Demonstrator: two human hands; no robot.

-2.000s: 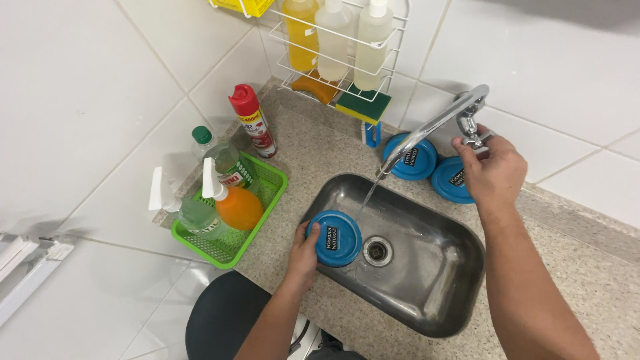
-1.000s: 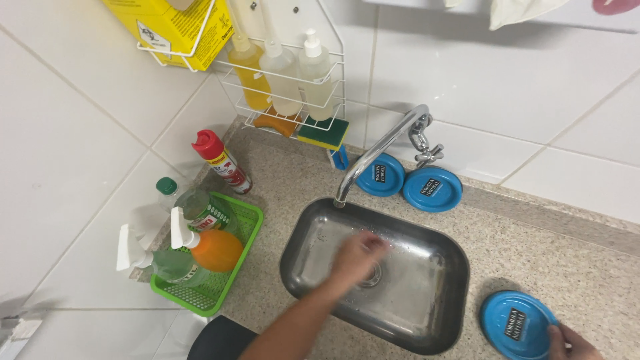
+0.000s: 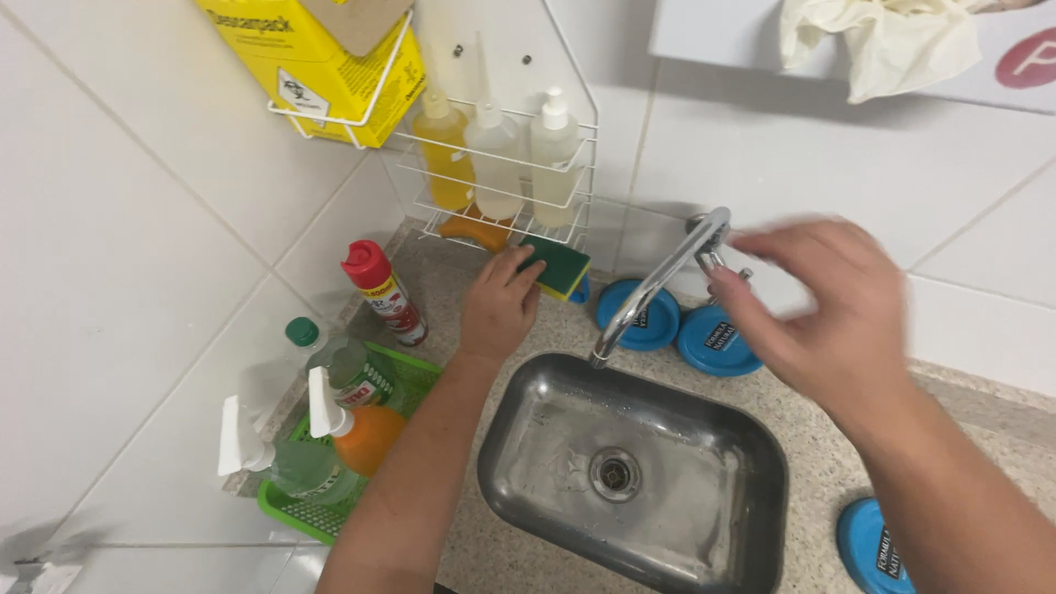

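My left hand has its fingers on the left end of a green and yellow sponge, which lies at the bottom of the white wire rack. My right hand, blurred, is at the chrome faucet and its tap handle, thumb and fingers apart; whether it touches the handle cannot be told. Two blue plastic lids rest behind the steel sink. Another blue lid lies on the counter right of the sink, partly behind my right forearm. No water stream shows at the spout.
A green basket holds spray bottles and a green-capped bottle. Behind it stands a red-capped aerosol can. Soap bottles fill the rack, beside a yellow sharps box. A glove box is on the wall above.
A blue lid held over the sink two seconds ago is now on the counter at the right, let go. My left hand has moved from over the sink to the sponge, my right hand to the faucet.
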